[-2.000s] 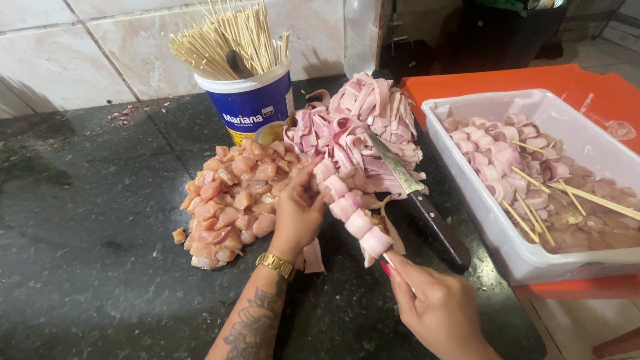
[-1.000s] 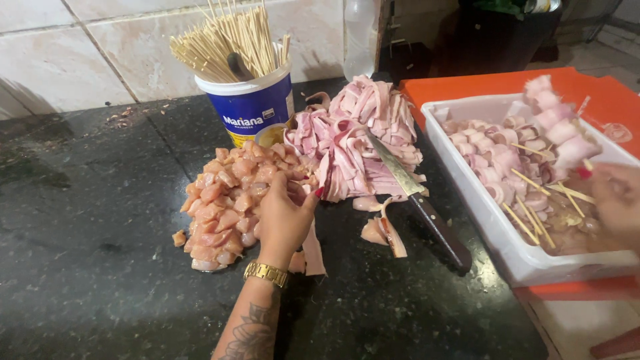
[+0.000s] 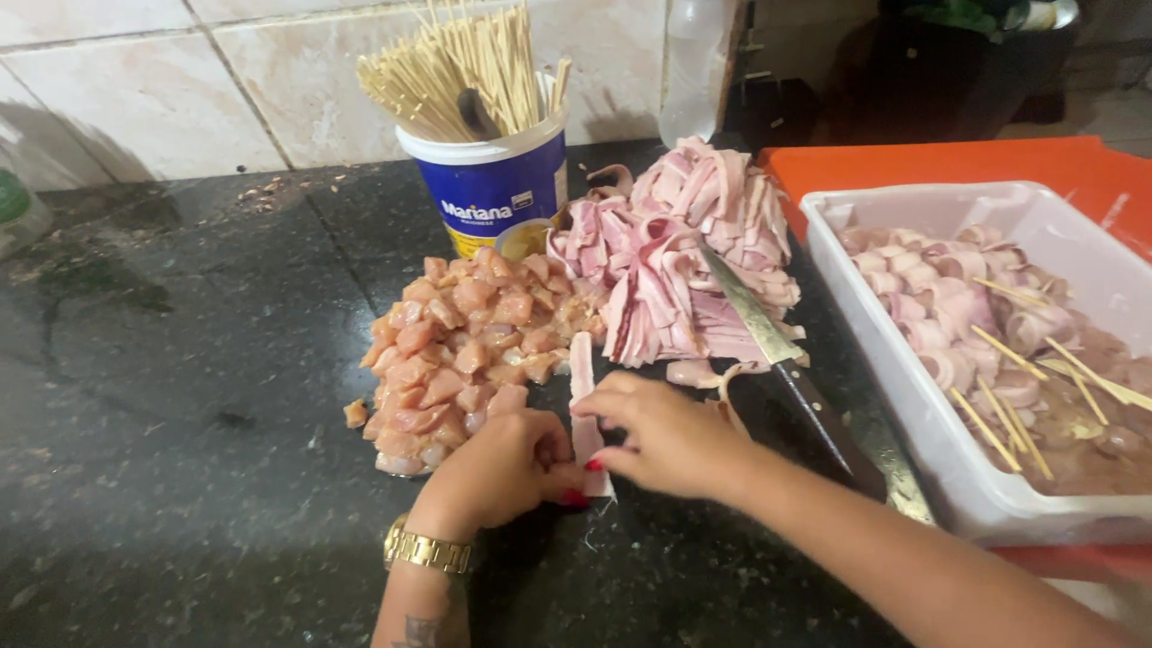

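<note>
A single bacon strip (image 3: 583,369) lies lengthwise on the dark stone counter, between both hands. My left hand (image 3: 504,468), with a gold watch at the wrist, has its fingertips at the strip's lower end; whether it pinches the strip is hard to tell. From the right, my right hand (image 3: 661,436) touches the strip with thumb and fingers. Left of the strip is a heap of raw meat cubes, apparently chicken (image 3: 450,360). Behind the hands lies a pile of bacon strips (image 3: 675,261), with a dark-handled knife (image 3: 783,360) resting its blade tip on it.
A Mariana mayonnaise bucket (image 3: 490,180) holding wooden skewers (image 3: 459,76) stands behind the meat. At right, a white plastic tub (image 3: 900,360) of wrapped meat skewers (image 3: 954,297) rests on an orange surface (image 3: 945,162). A clear plastic bottle (image 3: 695,72) stands by the tiled wall.
My right hand carried the loaded skewer to the tub, and is now back at the counter without it. A bacon strip now lies between both hands, where my left hand has moved down.
</note>
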